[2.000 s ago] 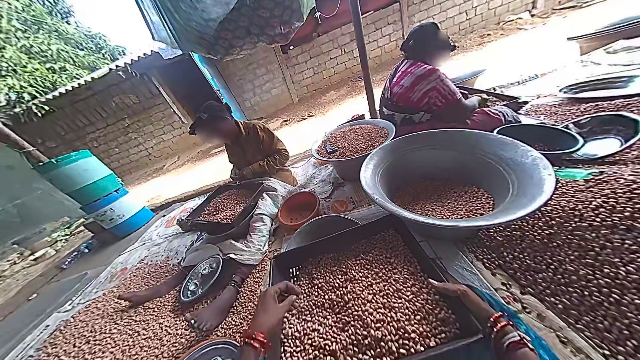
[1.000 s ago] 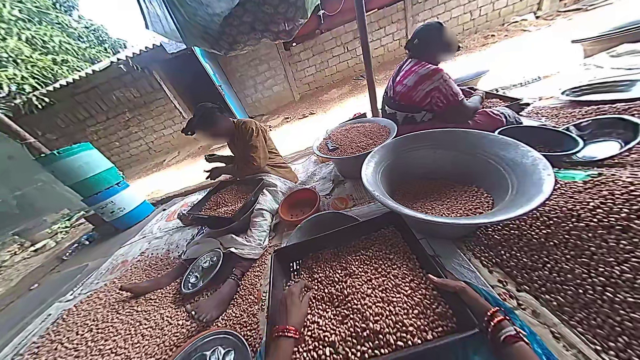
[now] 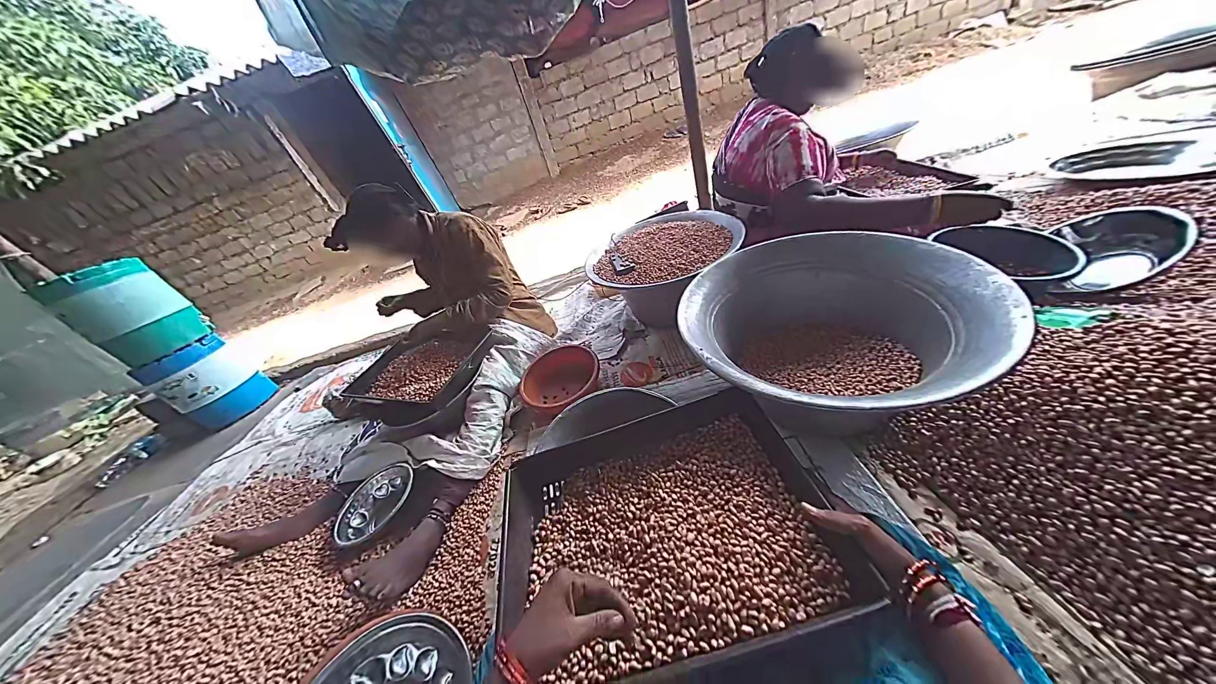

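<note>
A dark rectangular crate [image 3: 513, 532] full of small brown nuts [image 3: 684, 532] is in front of me. My left hand [image 3: 575, 613] is over the nuts at the crate's near left part, its fingers curled; whether it pinches a nut cannot be told. My right hand [image 3: 841, 522] rests on the crate's right wall, thumb over the rim, holding it; its lower fingers are hidden. Beyond the crate's far right corner stands a wide metal basin [image 3: 855, 313] partly filled with nuts. A round metal plate [image 3: 404, 655] with a molded pattern lies left of my left hand.
A person with a tray [image 3: 366, 394] of nuts sits ahead left, a patterned plate [image 3: 370, 505] at the legs. Another person works beyond the basin. An orange bowl [image 3: 559, 375], a basin of nuts [image 3: 665, 294] and dark bowls [image 3: 1126, 249] stand about. Nuts [image 3: 1073, 475] cover the ground on both sides.
My left hand has moved from the crate's left side to nearer me over the nuts. My right hand stays at the right wall. The far right person's arm now reaches out to the right.
</note>
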